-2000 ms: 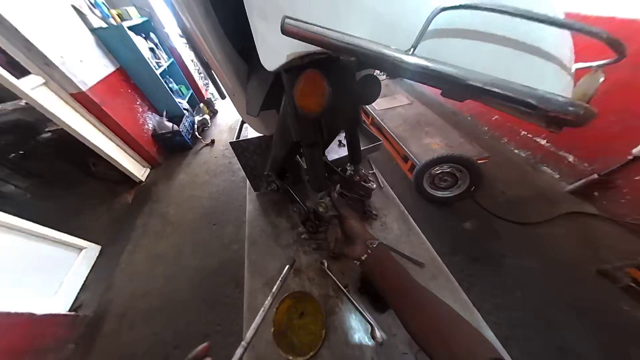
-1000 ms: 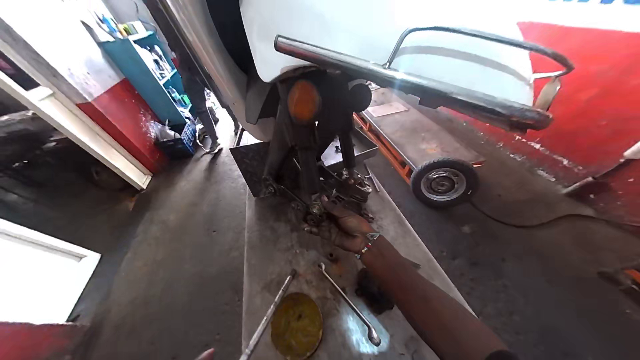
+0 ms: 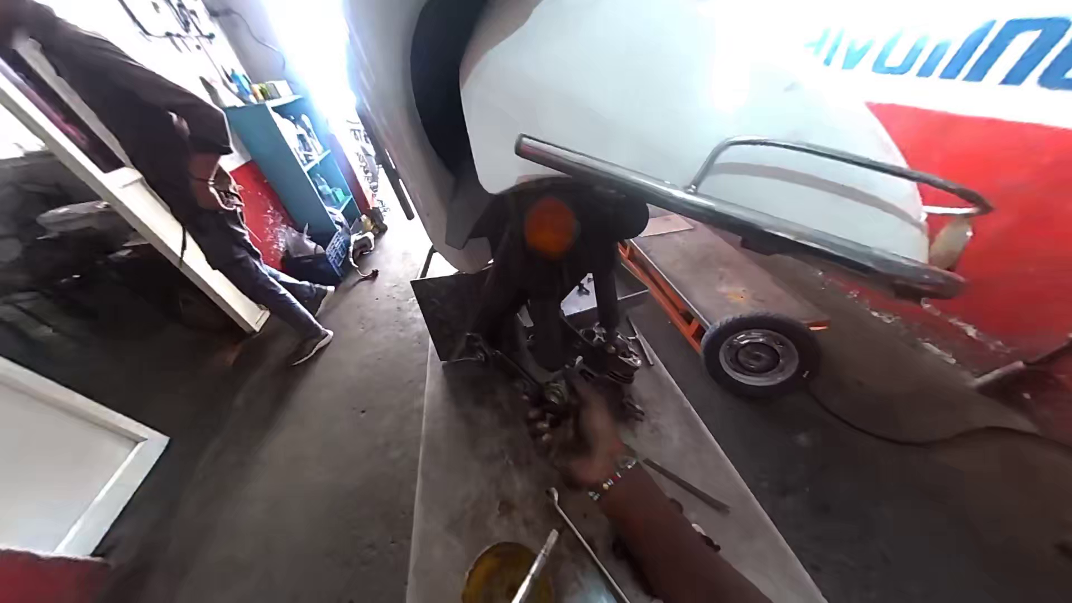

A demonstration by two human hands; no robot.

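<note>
My right hand (image 3: 586,435), with a beaded bracelet at its wrist, reaches to the dark, greasy metal parts (image 3: 553,392) under the rear of a scooter. Its fingers are blurred against them, so a grip cannot be made out. The scooter's white body panel (image 3: 636,100) carries an orange round light (image 3: 550,227) and a chrome bar (image 3: 737,222). Below the hand a combination wrench (image 3: 582,536) lies on the lift platform, beside a round yellowish tin (image 3: 494,574) with a metal rod (image 3: 536,565) across it. My left hand is out of view.
The grey lift platform (image 3: 469,469) runs beneath the work. Right of it stand a small wheel (image 3: 759,354) and an orange-framed platform (image 3: 712,268). A thin bar (image 3: 687,484) lies by my forearm. At the left are a walking person (image 3: 209,159), a teal shelf (image 3: 276,159) and a white panel (image 3: 75,461).
A person has come into fuller view at the left, where only legs showed near the shelf a second ago. My right hand stays at the metal parts. The fingertips at the lower edge are gone from view.
</note>
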